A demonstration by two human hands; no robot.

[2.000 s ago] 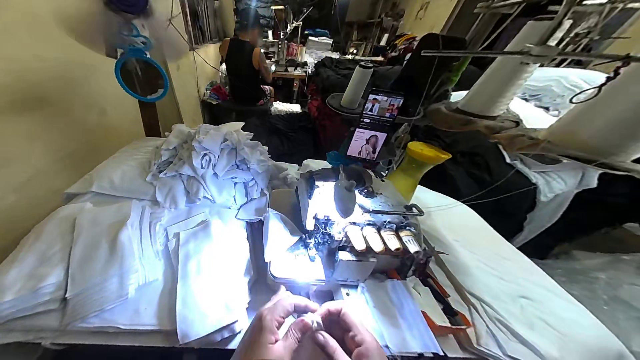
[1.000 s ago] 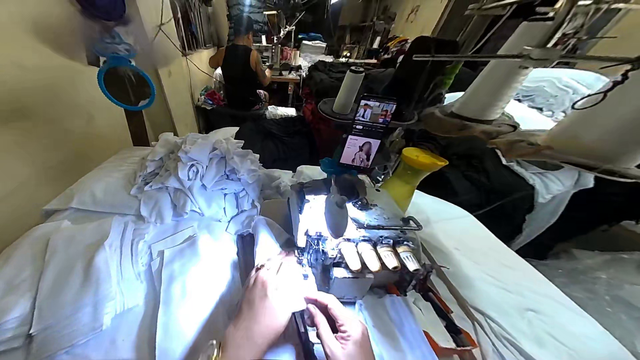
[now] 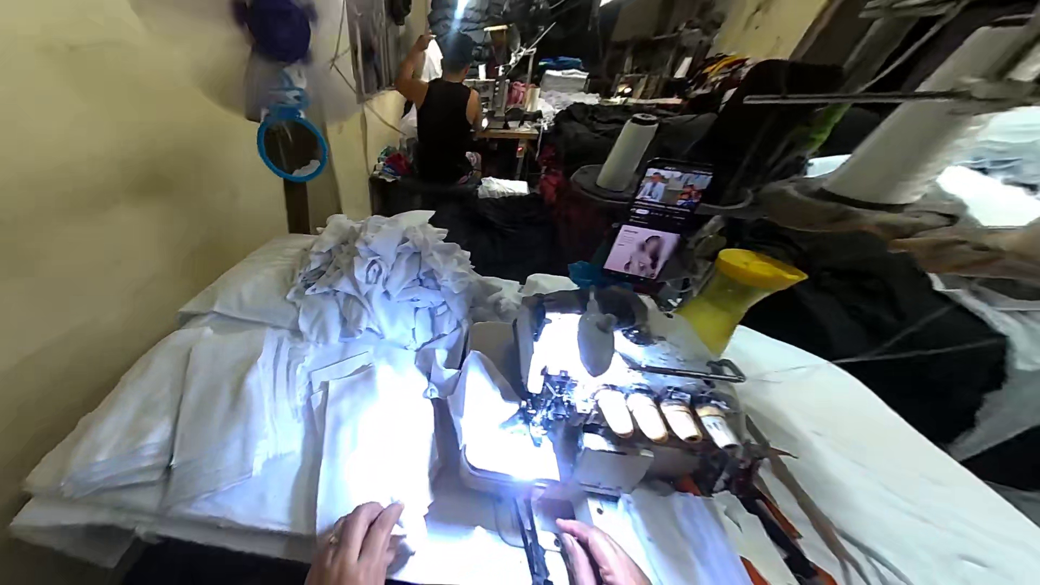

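Note:
An overlock sewing machine (image 3: pixel 597 366) with a lit needle area stands in the middle. White fabric (image 3: pixel 496 422) lies on its plate at the left. My left hand (image 3: pixel 357 546) rests at the near edge of a stack of white fabric panels (image 3: pixel 374 443); whether its fingers hold a panel cannot be told. My right hand (image 3: pixel 601 554) is in front of the machine, fingers bent, beside folded white cloth (image 3: pixel 678 528), with nothing visible in it.
A heap of crumpled white pieces (image 3: pixel 382 280) lies behind the stacks. Behind the machine are a phone (image 3: pixel 656 219) and a yellow container (image 3: pixel 735 296). Large thread cones (image 3: pixel 902 122) stand at the right. A person (image 3: pixel 445 114) sits at another machine farther back.
My hands, together around the machine's front earlier, are now apart: the left has moved left to the fabric stack. The person at the back has raised an arm.

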